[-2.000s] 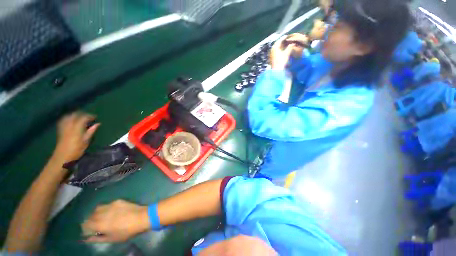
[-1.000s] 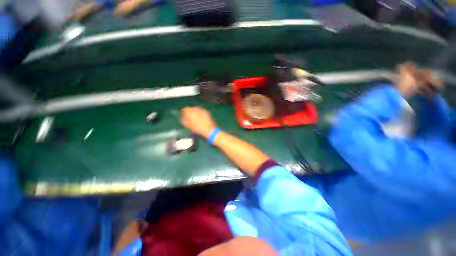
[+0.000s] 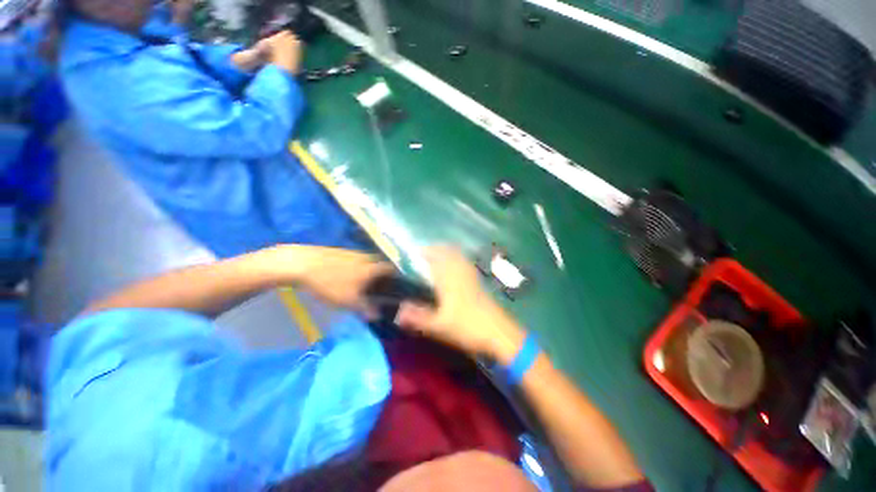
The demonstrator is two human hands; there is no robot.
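Note:
My left hand (image 3: 336, 276) and my right hand (image 3: 463, 306), with a blue wrist strap, are close together at the bench's front edge. Both grip a blurred dark object (image 3: 397, 292), possibly a smartphone, between them. The fixture (image 3: 506, 272), dark with a bright white centre, lies on the green bench just beyond my right hand. A small dark module (image 3: 502, 189) lies farther back. Thin bright tweezers (image 3: 549, 236) lie to the right of the fixture.
A small black fan (image 3: 657, 235) stands beside the red tray (image 3: 663, 357), which holds a round pot (image 3: 725, 364). A pale spool (image 3: 374, 93) lies farther left. A person in blue (image 3: 192, 115) sits at upper left. A white rail (image 3: 499, 128) crosses the bench.
The view has swung left. My right hand has moved from the bench near the tray to the front edge. My left hand has come up beside it, and both now grip the dark object.

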